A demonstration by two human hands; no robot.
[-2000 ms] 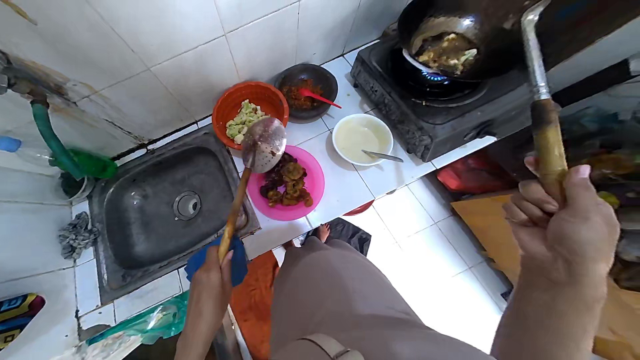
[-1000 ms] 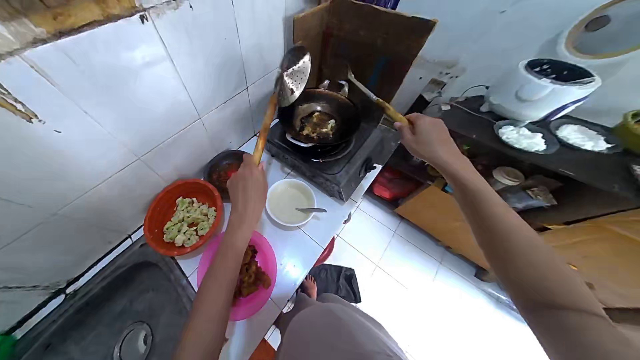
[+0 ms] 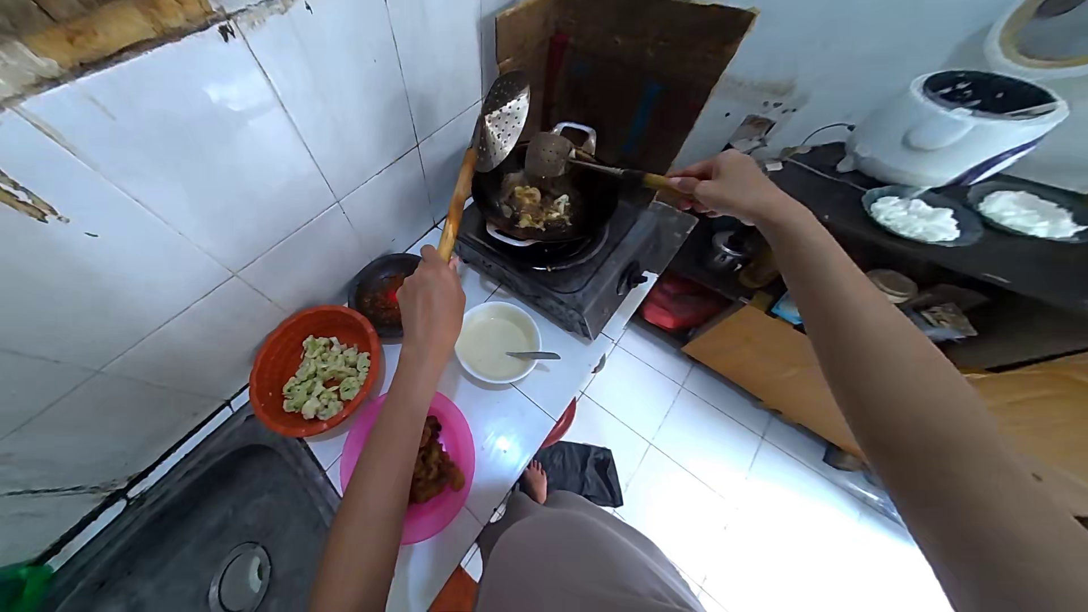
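Observation:
My left hand grips the wooden handle of a perforated skimmer, which is raised beside the wall, at the left of the wok. My right hand holds the wooden handle of a metal spatula, its blade over the wok. Battered pieces lie in the wok on the gas stove. Below it stands a white bowl of pale batter with a spoon. A pink plate of browned fried food is partly hidden by my left forearm.
An orange basket of cut pale green vegetable pieces and a dark bowl of red sauce stand by the wall. A dark sink is at lower left. Cardboard stands behind the stove. At right are a white rice cooker and plates of rice.
The view has swung right, toward the stove. The skimmer, over the pink plate two seconds ago, is now raised near the wok. The spatula has come over the wok.

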